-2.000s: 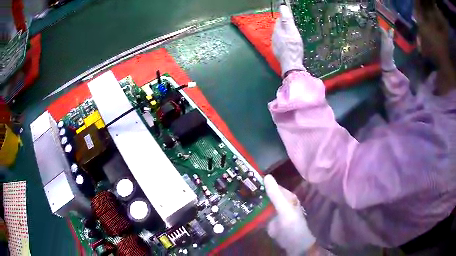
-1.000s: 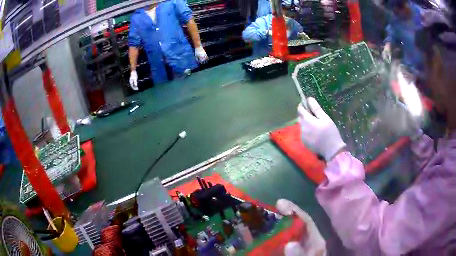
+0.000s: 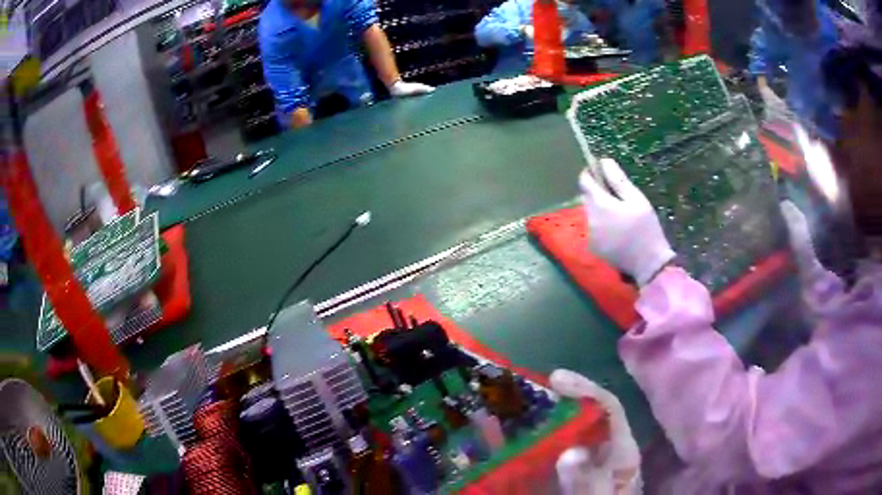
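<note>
A large green circuit board (image 3: 542, 422) lies component side up on a red pad (image 3: 590, 425) at the bottom centre. It carries silvery finned heat sinks (image 3: 314, 382), dark red-brown coils (image 3: 215, 450) and a thin black cable with a white plug (image 3: 363, 219) sticking up from it. The board's near part is cut off by the lower edge. My right hand (image 3: 602, 435), in a white glove, grips the pad's right edge beside the board, with fingers above and below; its exact hold on the board is unclear. My left hand is out of the picture.
A person in pink sleeves (image 3: 696, 358) at right holds another board (image 3: 677, 164) upright above a red pad. Left are a fan (image 3: 39, 440), yellow cup (image 3: 121, 416), red post (image 3: 63, 290) and board (image 3: 126, 266). Across are blue-clothed people (image 3: 319, 48) and a black bin (image 3: 517, 95).
The view has tipped up from the board to the bench and the people across. My right hand stays by the board's right edge. The neighbour's board now stands more upright.
</note>
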